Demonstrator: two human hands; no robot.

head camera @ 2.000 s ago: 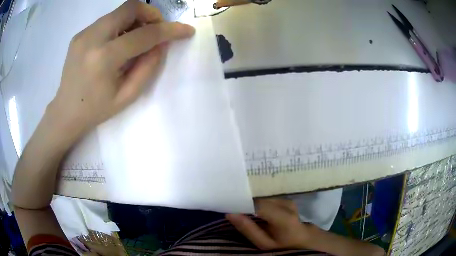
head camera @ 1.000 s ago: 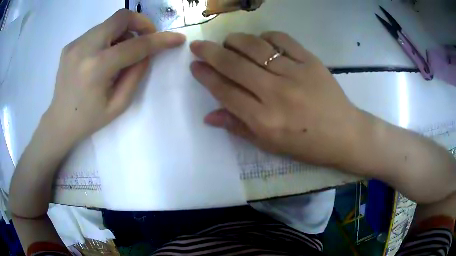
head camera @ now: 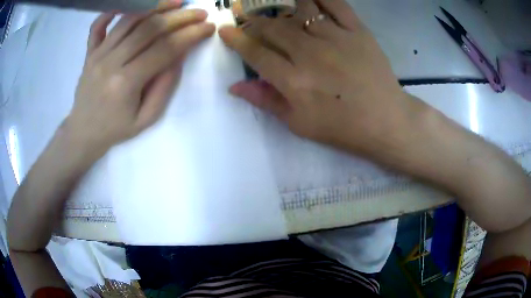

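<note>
A white fabric panel [head camera: 195, 169] lies from the machine foot area at the top down over the table's front edge. My left hand [head camera: 137, 70] lies on its left side, fingertips near the bright needle area. My right hand [head camera: 320, 75] lies to the right, index fingertip on the panel close to my left fingertips, thumb lower down. The presser foot area [head camera: 224, 6] is at the top edge, partly cut off and hidden by glare and fingers. Whether the fingers pinch the cloth or only press it flat cannot be told.
Thread snips [head camera: 473, 52] with pink handles lie at the upper right, beside a pink-purple object [head camera: 517, 73]. A printed ruler [head camera: 349, 191] runs along the front edge. White cloth [head camera: 93, 265] hangs below left, and more white cloth [head camera: 361, 241] shows below right.
My right hand has come up from below the table edge onto the panel, then further up toward the needle. My left hand has spread its fingers flatter. A grey machine part now shows at the top left.
</note>
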